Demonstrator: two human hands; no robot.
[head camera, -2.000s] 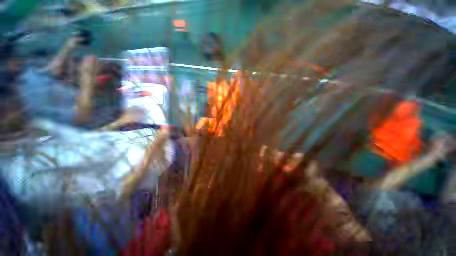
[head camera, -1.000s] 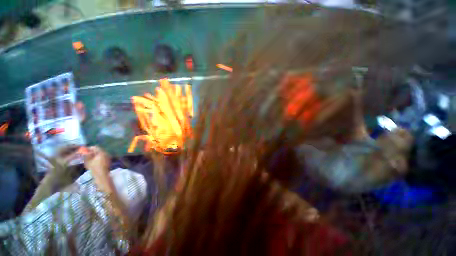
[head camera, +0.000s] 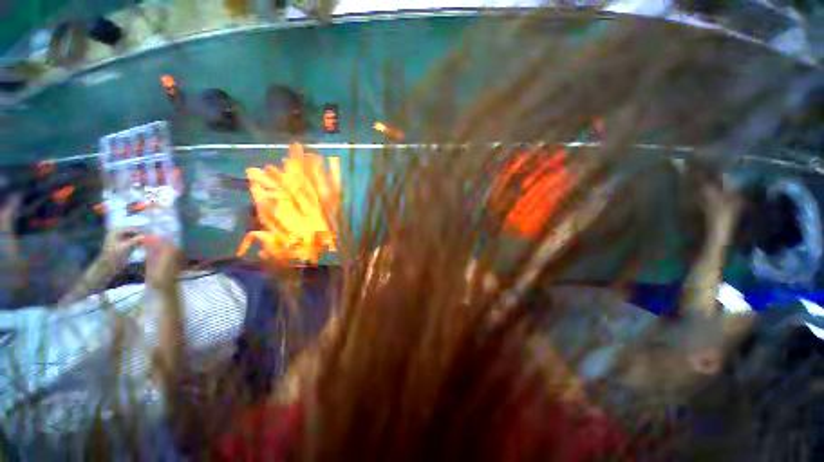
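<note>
Hair blocks the middle of the view. Behind it, skin-coloured bits of my left hand (head camera: 378, 267) and my right hand (head camera: 481, 276) show at the bench's near edge. What they hold, if anything, is hidden. A spiky pile of long yellow-orange parts (head camera: 296, 203) lies on the green surface, left of my hands. A heap of red-orange parts (head camera: 533, 194) lies to their right, partly behind hair.
At left, a person's hands are at a white tray (head camera: 145, 207) with rows of dark-and-orange units. A clear bag (head camera: 215, 194) lies beside it. Dark lumps (head camera: 285, 106) and a black-and-orange unit (head camera: 331, 118) lie beyond the pale line. Another person's arm (head camera: 714, 235) reaches in at right.
The view has swung and levelled out; the tray and orange piles show at shifted places. The right-hand person's arm now reaches up onto the bench. My hands stay mostly hidden behind hair.
</note>
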